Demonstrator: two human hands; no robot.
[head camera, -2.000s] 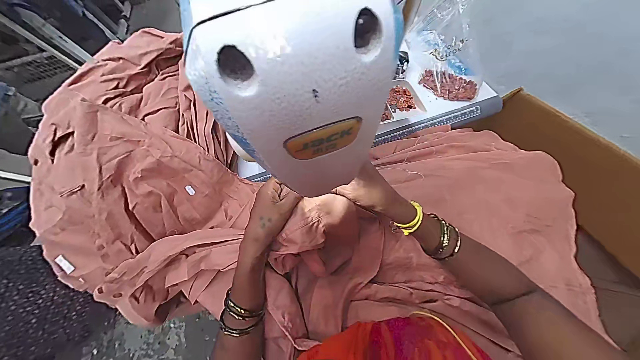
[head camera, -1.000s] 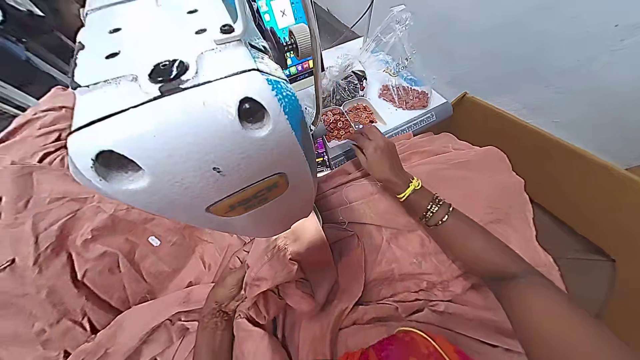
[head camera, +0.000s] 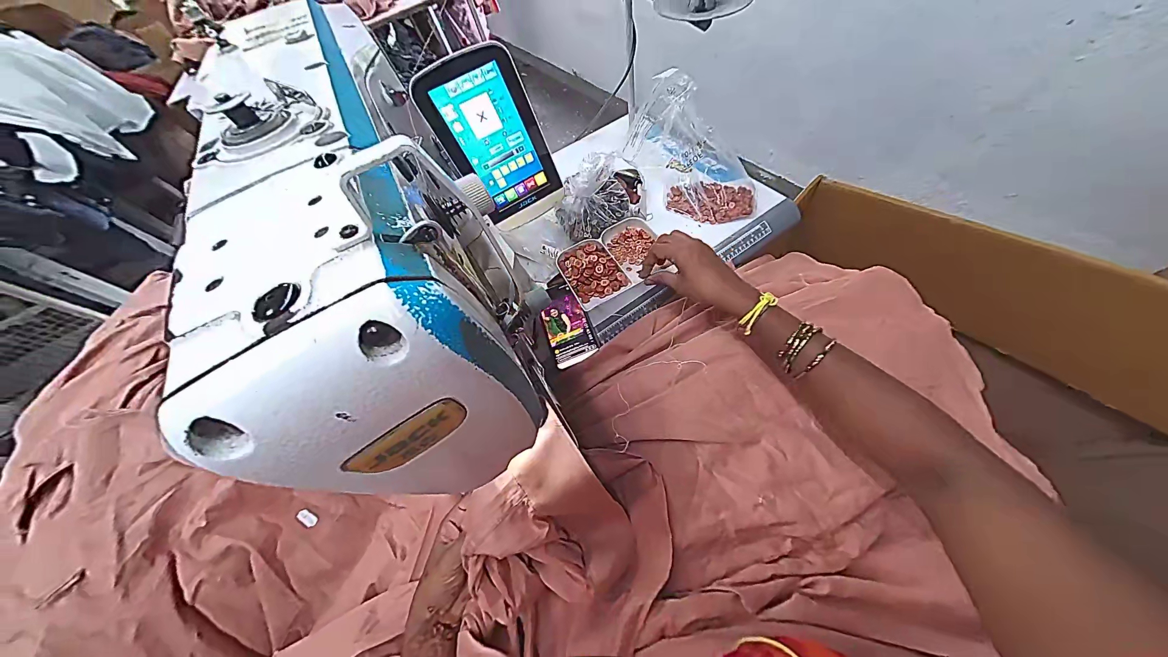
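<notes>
A white and blue Jack industrial sewing machine (head camera: 347, 383) fills the left centre, with salmon-pink fabric (head camera: 766, 474) spread under and around it. My left hand (head camera: 443, 575) lies among the fabric folds below the machine head; its fingers are largely hidden by cloth. With its fingertips at the right rim of a divided white tray (head camera: 610, 299), my right hand (head camera: 689, 269) bends over the compartment of small orange-pink buttons (head camera: 630, 245). Whether a button is between those fingers cannot be seen. Larger reddish-brown buttons (head camera: 593, 272) fill the other compartment.
A phone (head camera: 568, 333) with a lit screen lies by the tray. Behind stand the machine's control panel (head camera: 488, 132), a clear bag of buttons (head camera: 710, 201) and a crumpled plastic bag (head camera: 593, 201). A brown cardboard panel (head camera: 985, 310) borders the right side.
My right hand has left the fabric beneath the machine head and gone to the button tray at the upper right. The left hand stays down at the cloth. The view has shifted noticeably.
</notes>
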